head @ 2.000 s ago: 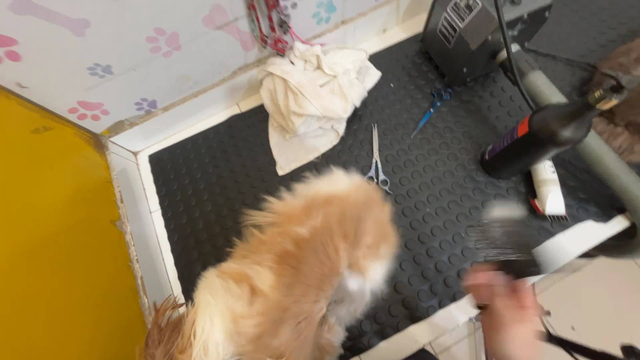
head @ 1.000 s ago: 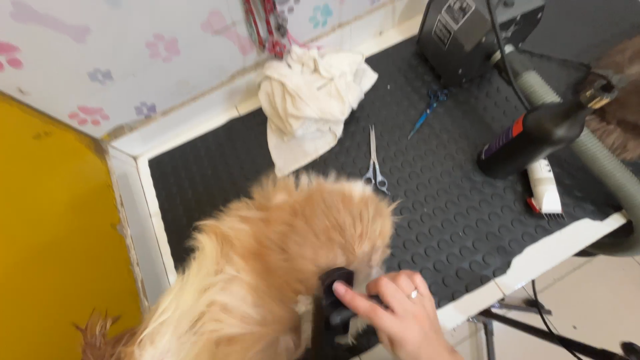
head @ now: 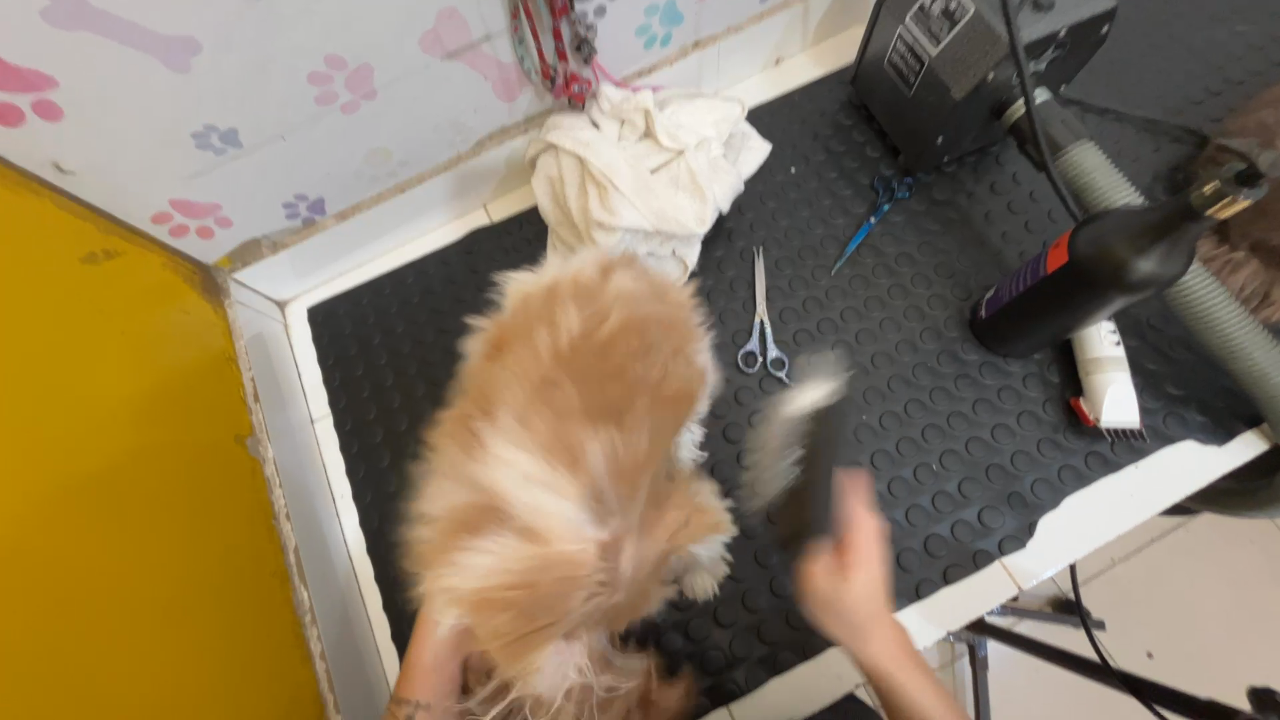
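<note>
A tan and cream long-haired dog stands on the black studded rubber mat, its head toward the bottom of the view. My right hand grips a black pet brush, blurred by motion, with pale bristles or fur along one side; it is off the dog's body, to the right. My left hand is at the dog's lower left by the head end, its fingers hidden under the fur. Silver scissors lie above the brush, and blue scissors lie beyond them.
A crumpled cream towel touches the wall side. At right are a black dryer with a grey hose, a black bottle and a white clipper. Leashes hang on the wall. Brown fur shows at far right.
My right hand and the brush have moved from the dog's side out to the right. The dog's body has turned, and my left forearm has come into view.
</note>
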